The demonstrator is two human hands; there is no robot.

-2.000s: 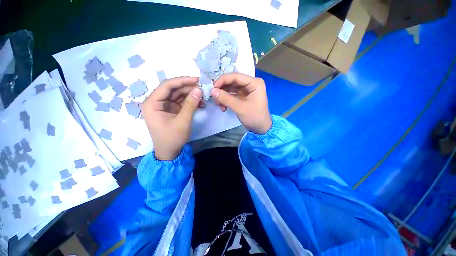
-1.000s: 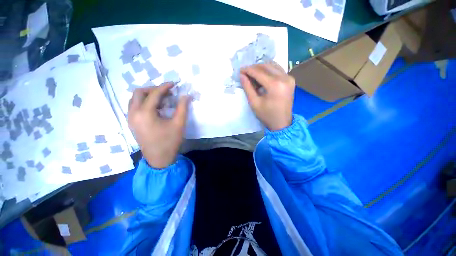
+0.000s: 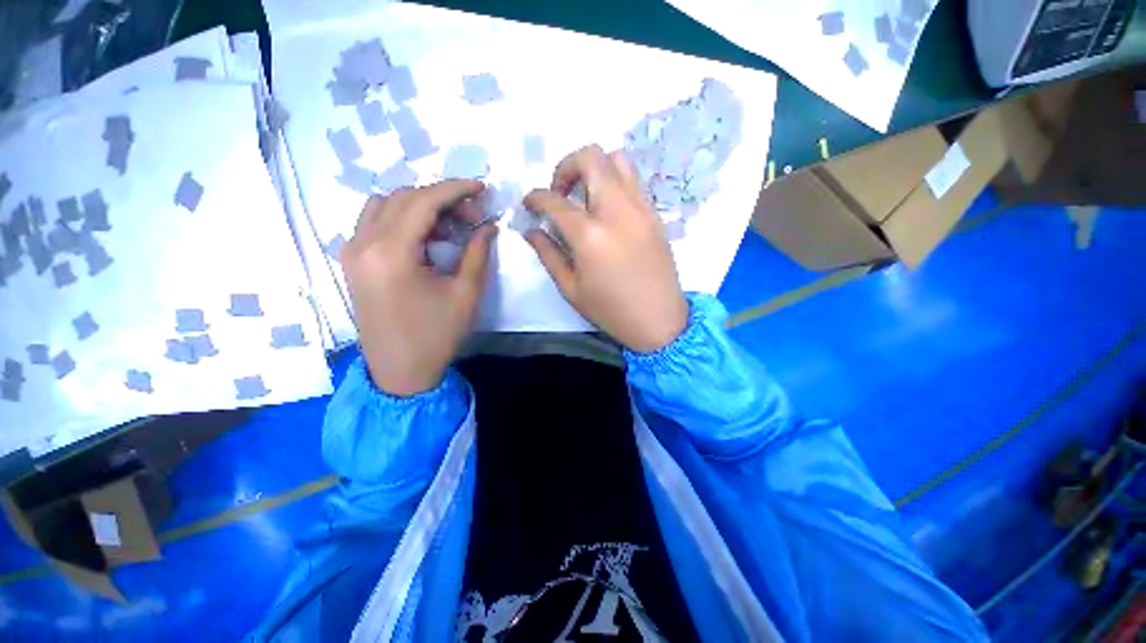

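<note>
A white paper sheet (image 3: 553, 75) lies in front of me with many small flat grey pieces (image 3: 481, 88) on its left half. A dense pile of grey pieces (image 3: 689, 145) lies on its right part. My left hand (image 3: 421, 270) is over the sheet, with thumb and fingertips pinching a small grey piece (image 3: 498, 205). My right hand (image 3: 610, 245) is close beside it, left of the pile, with its fingertips on another small grey piece (image 3: 525, 220). The fingers partly hide both pieces.
Other white sheets (image 3: 138, 270) with scattered grey pieces lie at the left, and one (image 3: 804, 32) at the top right. A digital scale (image 3: 1049, 38) stands at the upper right. Open cardboard boxes (image 3: 867, 189) sit below the bench edge. A dark plastic bag (image 3: 88, 38) lies at the top left.
My right hand has moved left from the pile to beside my left hand. My left hand has come up slightly towards it. The view has shifted, bringing more of the scale in.
</note>
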